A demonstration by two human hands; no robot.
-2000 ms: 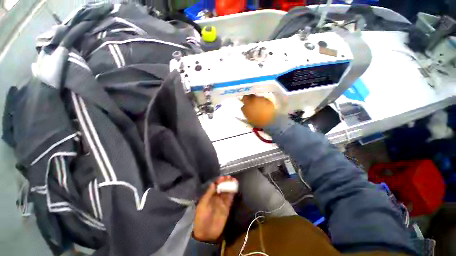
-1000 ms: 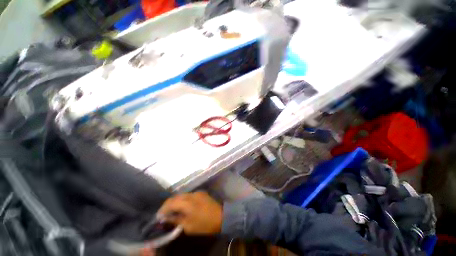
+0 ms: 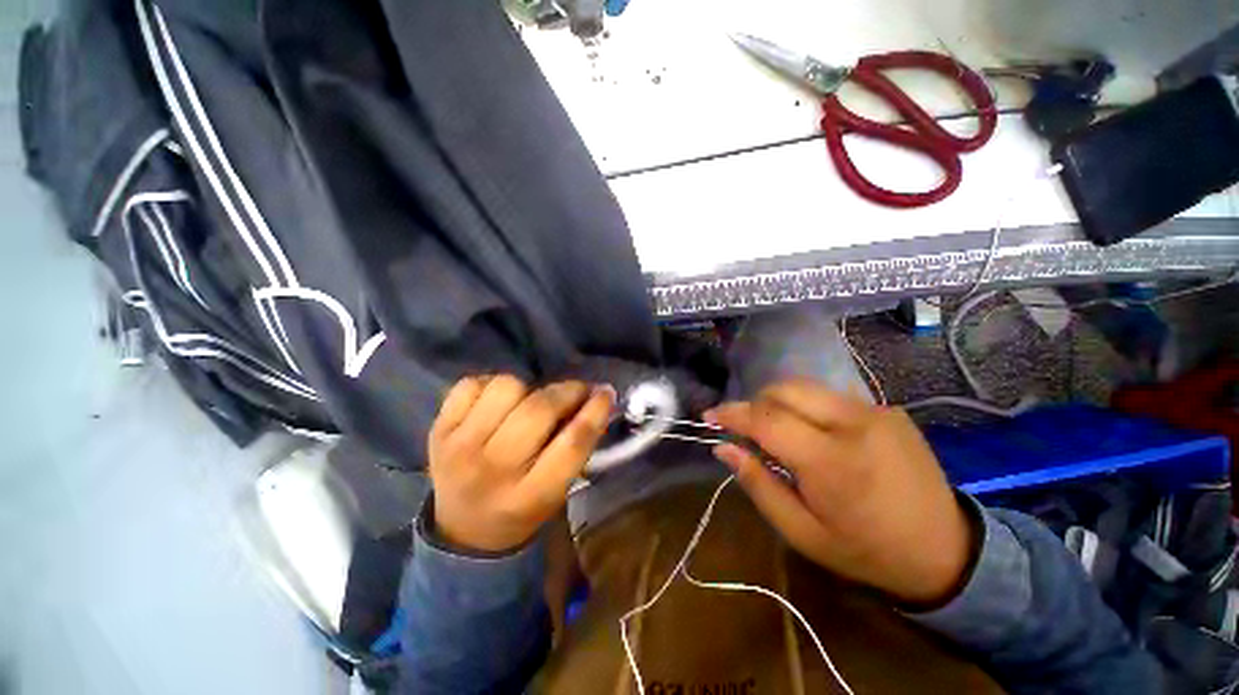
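A dark grey garment (image 3: 503,190) with thin white lines lies over the left of the table and hangs to my lap. My left hand (image 3: 510,455) has its fingers closed at the garment's edge, beside a small looped white cord (image 3: 650,402). My right hand (image 3: 849,489) pinches a thin two-pronged metallic tool (image 3: 696,430), which looks like tweezers. Its prongs point left and reach the white cord. The exact contact of the tips is too small to tell.
Red-handled shears (image 3: 904,129) lie on the white table (image 3: 720,163), with a black flat rectangle (image 3: 1155,160) at the right. A ruler strip (image 3: 815,281) runs along the table edge. A blue crate (image 3: 1087,451) holds grey garments at the lower right. An earphone cord (image 3: 693,570) hangs over brown clothing.
The view has moved closer over the lap and table edge. My right hand was empty-looking near the cloth and now holds the metallic tool. My left hand now shows fully at the garment edge.
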